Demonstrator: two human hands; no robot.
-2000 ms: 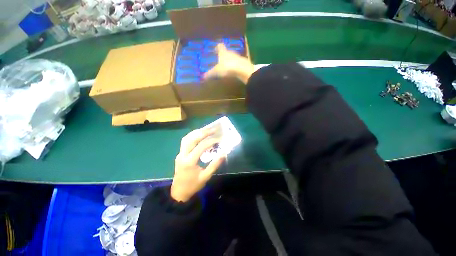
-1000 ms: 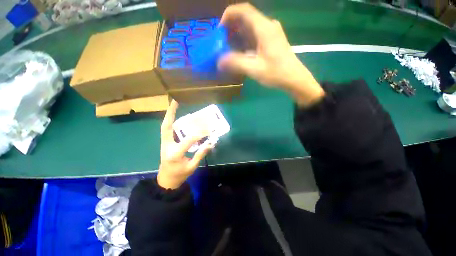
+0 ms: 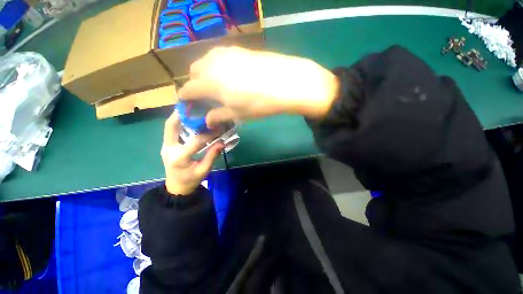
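My left hand (image 3: 186,158) holds the white housing (image 3: 230,139) over the front edge of the bench, and its fingers cover much of it. My right hand (image 3: 229,86) reaches over from the right and grips a blue battery pack (image 3: 192,116) at the housing. The pack is partly hidden by my fingers, so how far it sits inside the housing cannot be told. A short dark cable (image 3: 226,159) hangs below the housing. The open battery carton (image 3: 212,50) behind my hands holds rows of blue packs with red leads.
A clear bag of white parts (image 3: 26,109) lies at left on the green bench (image 3: 287,135). The blue bin (image 3: 86,241) with white molded parts (image 3: 131,244) is below the edge. Small metal fittings (image 3: 471,58) and small white parts (image 3: 493,40) lie at far right.
My right hand has taken a blue pack from the carton and brought it down to the housing in my left hand. The view has shifted, and the carton now sits higher and further left.
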